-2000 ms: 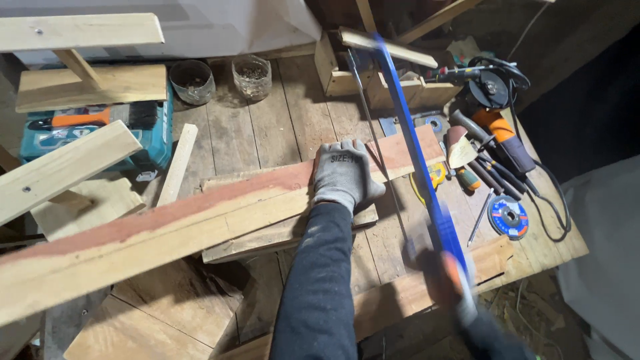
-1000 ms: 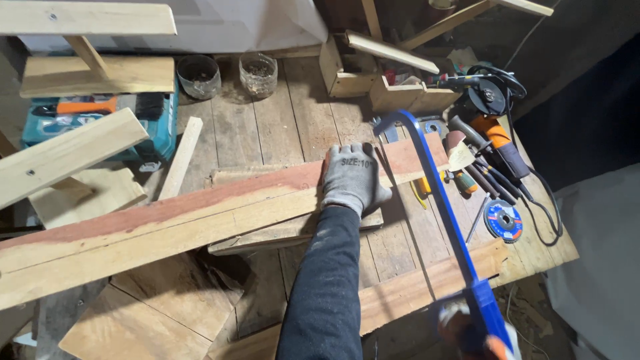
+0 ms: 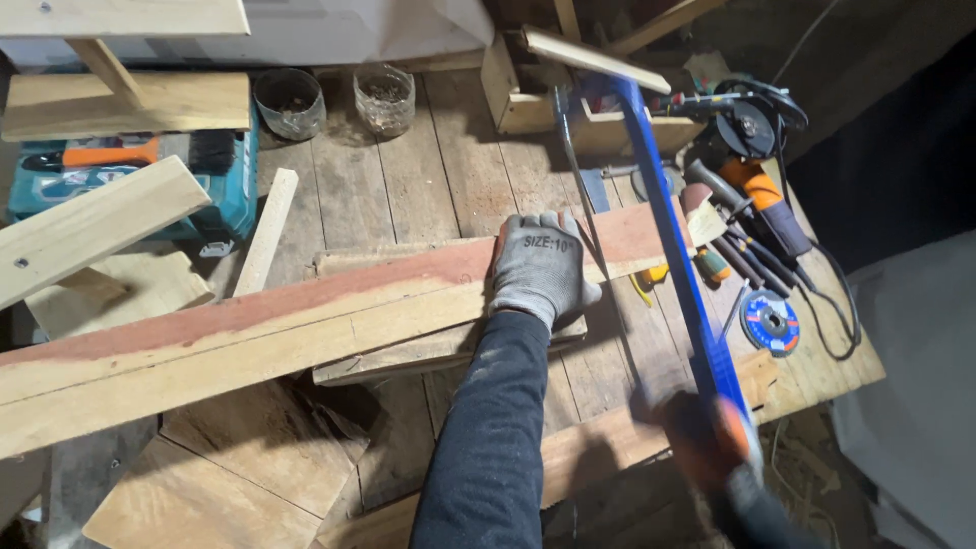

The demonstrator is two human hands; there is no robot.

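My left hand (image 3: 540,267), in a grey work glove, presses down on a long wooden board (image 3: 305,320), its fingers over the far edge. The board lies slantwise across shorter wood pieces (image 3: 412,352) on the workbench. Just right of that hand, the thin blade of a blue-framed hacksaw (image 3: 671,221) crosses the board near its right end. My right hand (image 3: 709,442), blurred by motion, is closed round the saw's handle at the lower right; the handle is mostly hidden by it.
An angle grinder (image 3: 762,183), a flap disc (image 3: 770,322) and several hand tools lie at right. Open wooden boxes (image 3: 526,107) stand behind. A teal case (image 3: 229,191) with a brush (image 3: 145,155) on it, cut-plastic containers (image 3: 384,99) and loose wood occupy the left and back.
The hacksaw has moved back and forth across the board; since one second ago it has moved away from me, with my right hand on it. My left hand has stayed on the board.
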